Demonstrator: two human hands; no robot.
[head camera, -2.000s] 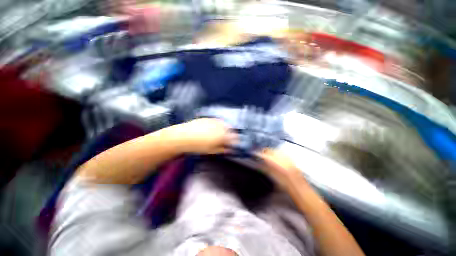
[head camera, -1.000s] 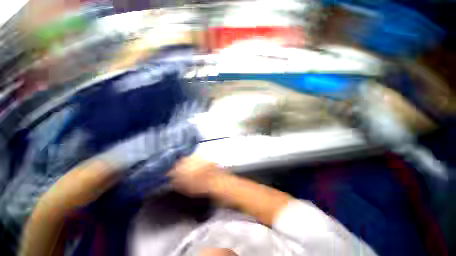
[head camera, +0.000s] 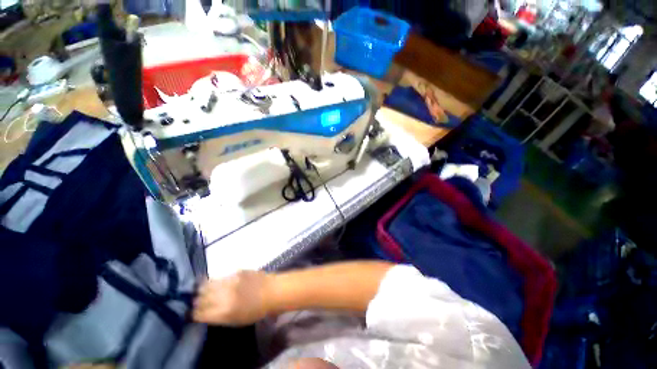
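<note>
A navy and grey garment (head camera: 79, 209) lies over the left of the machine table and hangs at its front edge. My right hand (head camera: 230, 297) grips the garment's grey and navy edge, left of centre. My left hand is not clearly seen; only a small patch of skin shows at the bottom left edge. The white and blue sewing machine (head camera: 248, 137) stands behind, its needle area beside the garment. Black scissors (head camera: 297, 184) lie on the machine bed.
A bin with a maroon rim (head camera: 537, 288) holds navy cloth at the right. A red basket (head camera: 194, 72) and a blue basket (head camera: 371, 39) are behind the machine. A silvery ruler-like strip (head camera: 338, 212) runs along the table's front edge.
The view has turned right and sharpened, now showing the machine and right-hand bin clearly. My left forearm has gone out of view at the lower left. My right hand stays at the garment edge.
</note>
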